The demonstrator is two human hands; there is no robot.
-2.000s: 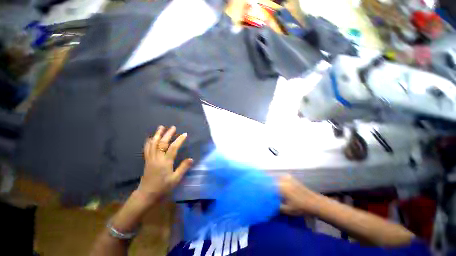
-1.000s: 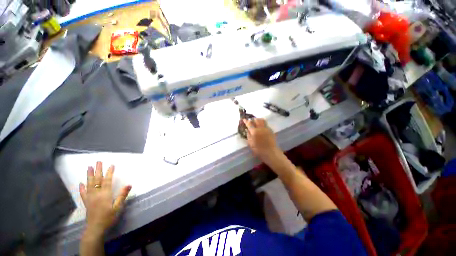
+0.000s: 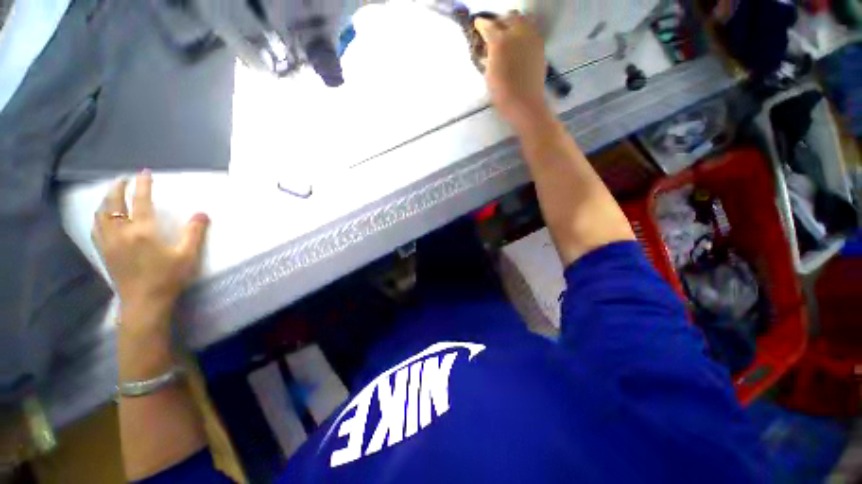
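Note:
The white machine table (image 3: 312, 142) crosses the view, with a ruler-marked front edge. Dark grey fabric panels (image 3: 161, 104) lie on its left part. My left hand (image 3: 146, 241) rests on the white table beside the panels, fingers spread, holding nothing. My right hand (image 3: 513, 57) is at the top, its fingers on a small dark brown object (image 3: 475, 43) lying on the table; whether they grip it is hard to tell. The needle area of the sewing machine (image 3: 312, 52) is blurred at the top edge.
A red crate (image 3: 780, 274) with fabric pieces stands on the floor at right, beside a pale crate (image 3: 811, 180) with dark and white pieces. Dark snips (image 3: 558, 83) lie right of my right hand. A silvery metal bracket (image 3: 295, 192) is on the table.
The view has tilted down and turned right; the blue fabric seen earlier under my right hand is out of view. My right hand moved to the dark object. My left hand moved onto the bare table.

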